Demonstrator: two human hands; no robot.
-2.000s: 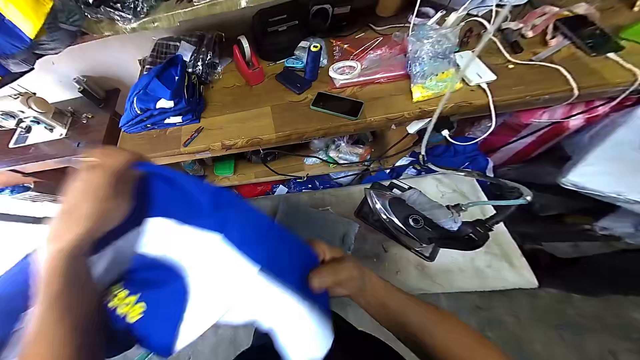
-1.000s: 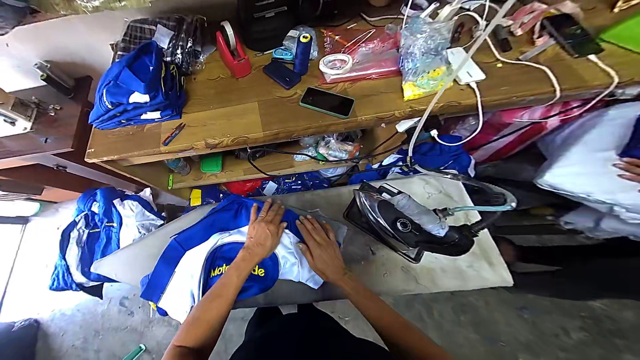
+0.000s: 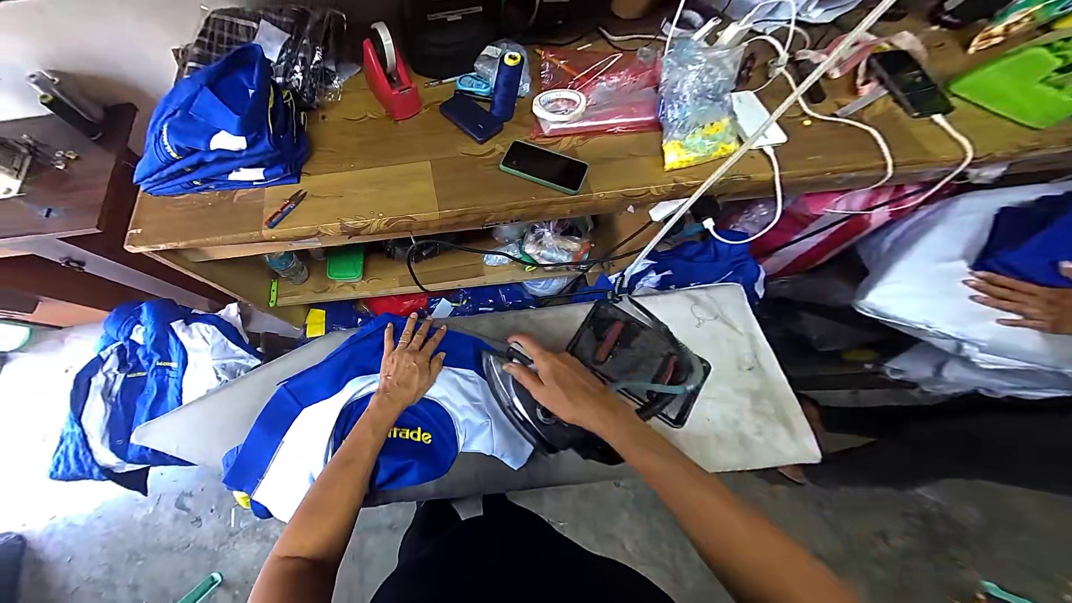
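Note:
A blue and white garment with yellow lettering (image 3: 486, 410) lies spread on the grey ironing board (image 3: 745, 377). My left hand (image 3: 410, 364) rests flat on its blue upper part, fingers spread, holding nothing. At the garment's right edge, my right hand (image 3: 557, 377) grips the handle of a dark steam iron (image 3: 519, 410), whose front reaches onto the white fabric. Just right of the iron is its black rest plate (image 3: 620, 352) on the board. The iron's underside is hidden, and my right hand covers part of its body.
A wooden table (image 3: 360, 184) behind the board bears folded blue garments (image 3: 226, 126), a red tape dispenser (image 3: 391, 75), a phone (image 3: 544, 167) and white cables. More garments (image 3: 159, 377) hang at the left. At the right, another person's hand (image 3: 1022, 297) touches fabric on a white bundle (image 3: 913, 276).
The garment, lifted and blurred two seconds ago, now lies flat on the board. My right hand has left the fabric and taken the iron off its rest plate, moving it left onto the garment.

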